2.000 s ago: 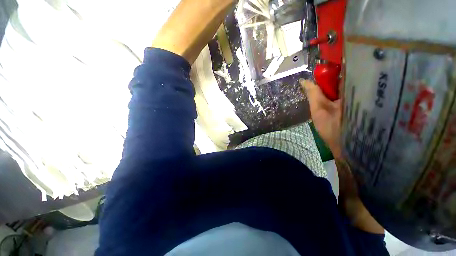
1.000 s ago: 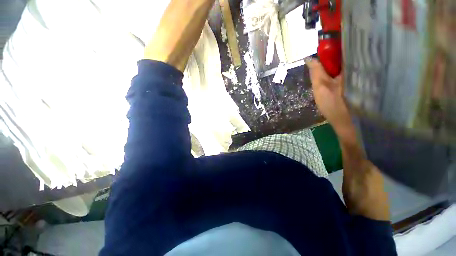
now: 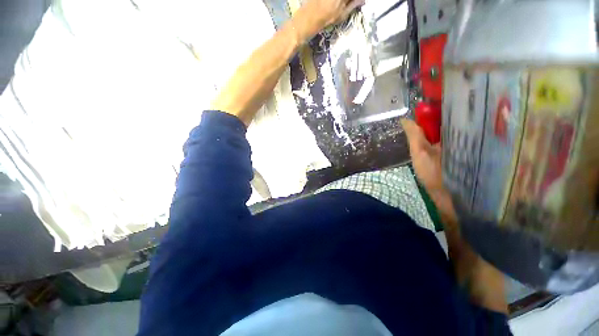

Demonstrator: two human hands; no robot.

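Observation:
The cutting machine's large grey motor body [image 3: 519, 131] fills the right side. Its red handle [image 3: 429, 119] shows at the motor's left edge. My right hand [image 3: 428, 157] is on this handle, partly hidden behind the motor. The flat silver base plate [image 3: 387, 102] lies on the dark table, with thin white trimmings [image 3: 358, 56] over it. My left hand [image 3: 325, 12] is at the top edge, its fingers bent down at the upper end of the trimmings; whether they grip any is unclear. The thick white fabric stack [image 3: 131, 111] lies at the left, overexposed.
The dark table [image 3: 368, 147] is speckled with white lint. A narrow yellowish strip [image 3: 307, 64] lies between the stack and the base plate. A pale rounded object [image 3: 102, 275] shows below the table edge at lower left. Checked cloth [image 3: 387, 187] hangs by the near edge.
My left hand has come into view at the top, moving right and nearer from beyond the edge. The machine has shifted slightly and the motor body has tilted. My right hand stays at the handle.

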